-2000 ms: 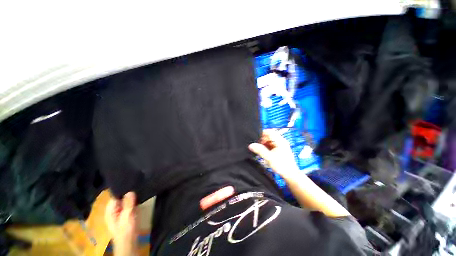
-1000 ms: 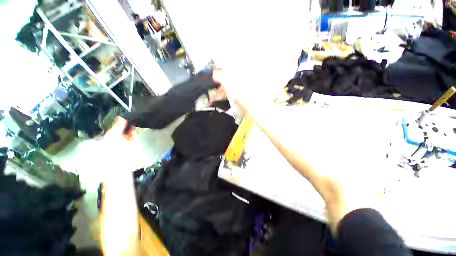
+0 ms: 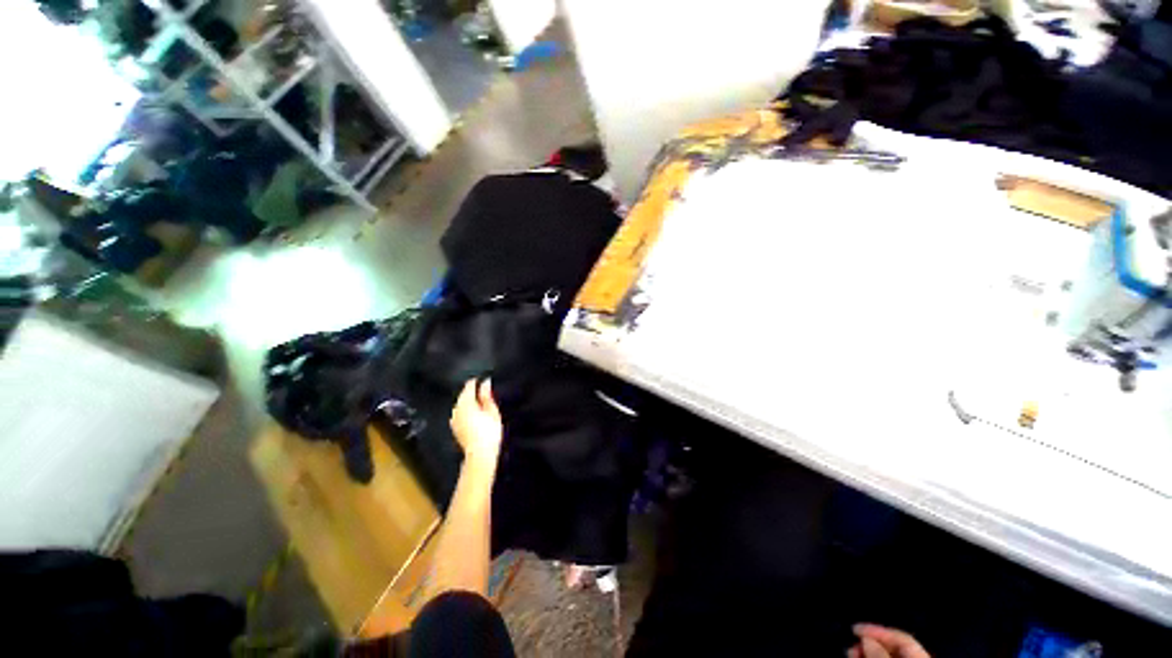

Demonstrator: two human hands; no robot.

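Observation:
Black garments [image 3: 530, 238] lie in a pile left of the white sewing table, with more black cloth draped down its near side. My left hand [image 3: 478, 422] is over the near part of this pile, its fingers slightly apart and nothing visible held in them. Whether the fingertips touch the cloth is unclear. My right hand [image 3: 889, 641] is at the bottom edge, under the table's front edge, mostly cut off. Only its fingers show, and its grip cannot be told.
The white table [image 3: 823, 309] has a worn wooden left end [image 3: 630, 257]. Machine parts [image 3: 1118, 354] are at its right. More black cloth [image 3: 951, 97] lies behind it. A wooden bench or board [image 3: 341, 533] is at lower left, a white panel [image 3: 97, 431] beyond it. A metal frame stands upper left.
The dark garment stretched between my hands a second ago is no longer in my left hand. My left hand is over the pile. My right hand has moved back to the bottom edge. The view has shifted.

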